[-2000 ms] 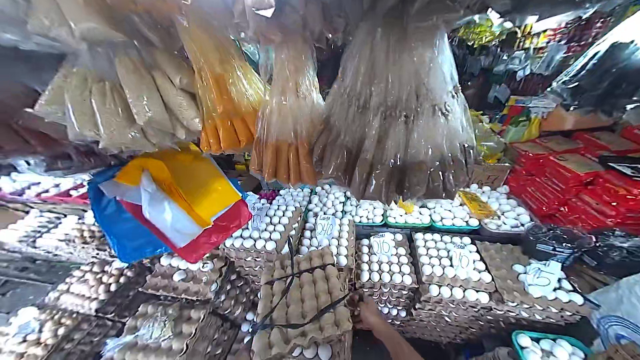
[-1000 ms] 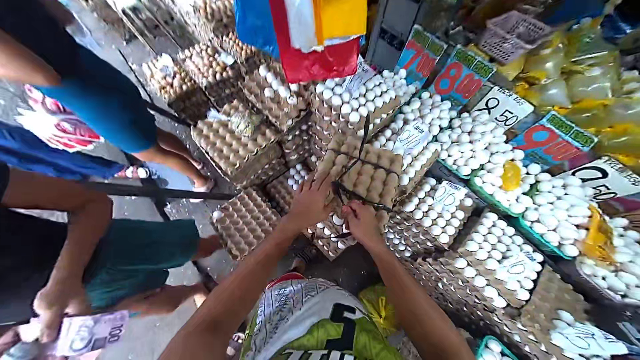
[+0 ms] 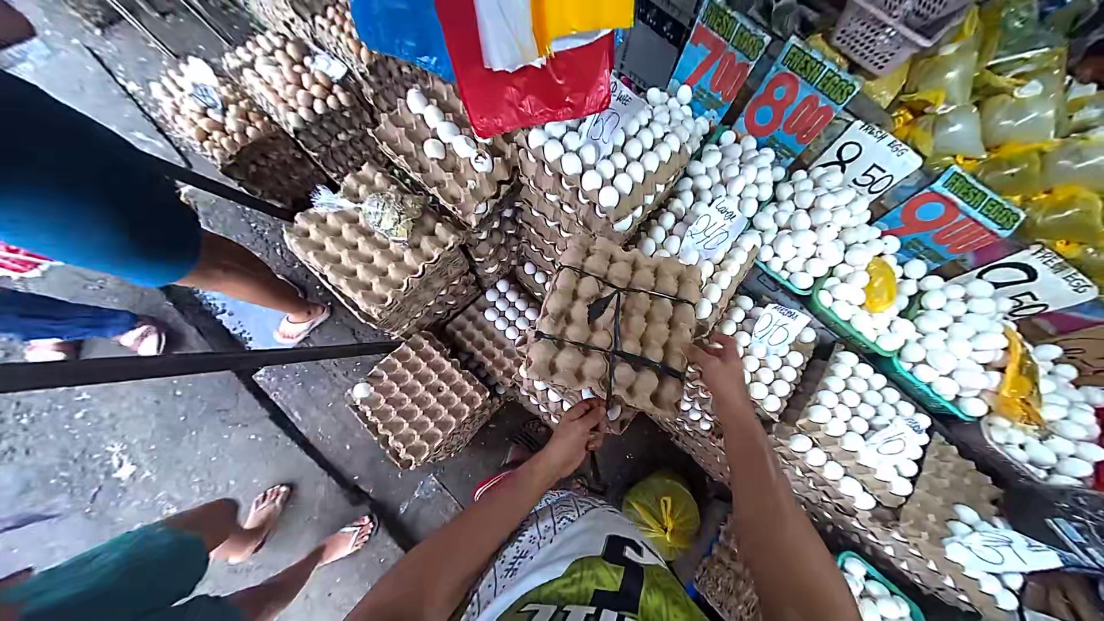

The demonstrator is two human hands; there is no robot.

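A bundle of cardboard egg trays (image 3: 638, 319), bound with black cord, rests on stacked trays in front of me. The cord (image 3: 614, 354) crosses the top tray, and a strand hangs over the near edge. My left hand (image 3: 580, 435) grips that strand at the near edge, fingers closed. My right hand (image 3: 718, 366) is at the bundle's right near corner, with fingertips against its side; some fingers are hidden. White eggs (image 3: 517, 310) show in the trays just left of the bundle.
Tray stacks (image 3: 423, 397) stand left, egg piles in green baskets (image 3: 931, 379) right. Plastic bags (image 3: 535, 86) hang beyond the bundle. A yellow plastic bag (image 3: 662, 513) lies near my body. A metal bar (image 3: 198, 366) and people's legs (image 3: 259, 276) are at left.
Since one second ago, my left hand has moved from the bundle's top left side to the cord at its near edge. My right hand has shifted to the right corner.
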